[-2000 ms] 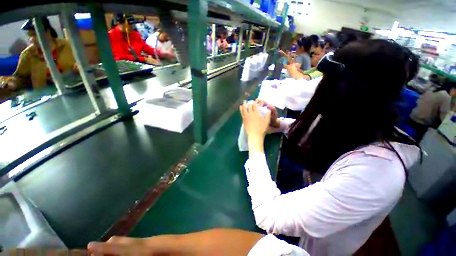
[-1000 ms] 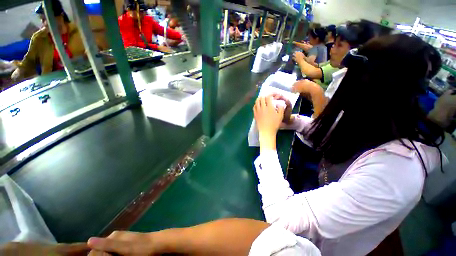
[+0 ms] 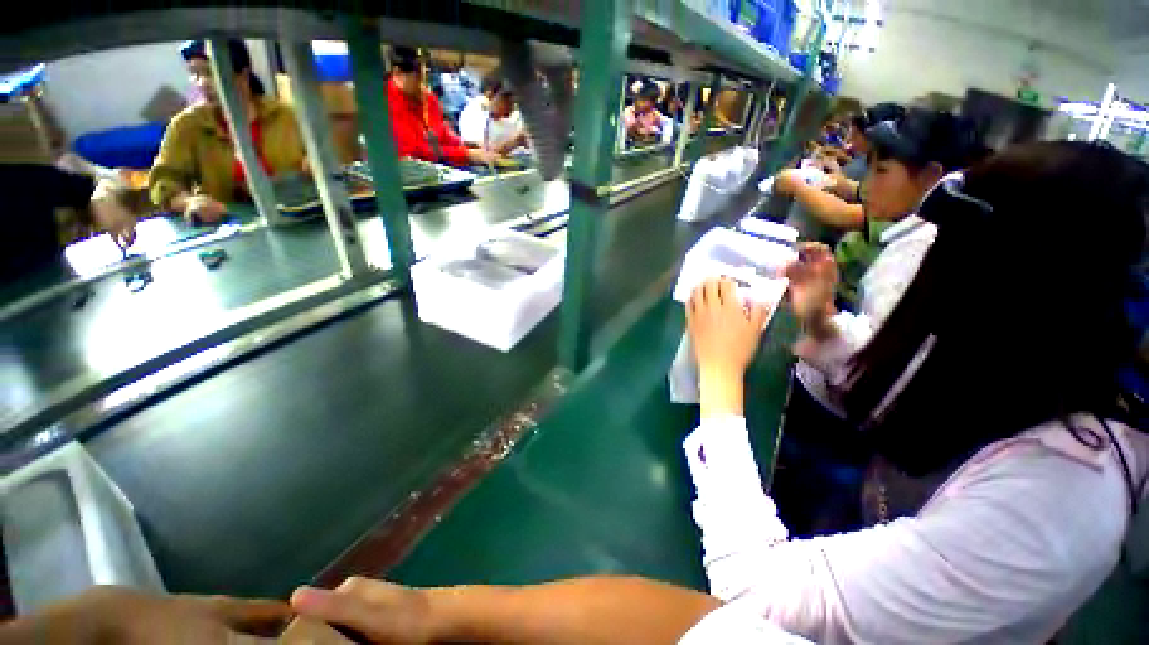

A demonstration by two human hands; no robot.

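My right hand (image 3: 365, 607) reaches in from the right along the bottom edge, its fingers pointing left. My left hand (image 3: 139, 617) is at the bottom left, cut off by the picture's edge and blurred. A tan surface, possibly a small carton (image 3: 311, 633), shows between them; the cut-off view does not settle whether they grip it. A white foam tray (image 3: 78, 517) lies on the dark conveyor belt (image 3: 265, 441) just beyond my left hand. A second white foam tray (image 3: 491, 292), with greyish contents, sits farther along the belt behind a green post.
A worker in a pale top (image 3: 932, 554) sits close on my right, hands at a white tray (image 3: 743, 258) on the green bench edge (image 3: 605, 491). A green post (image 3: 590, 189) stands at the belt's near side. More workers sit opposite and farther along. Another white tray (image 3: 718, 183) is farther down.
The view has shifted, so the scene sits farther right. My left hand shows more at the bottom left, and a tan surface now shows by my right fingers. The neighbour's hands have moved at their tray.
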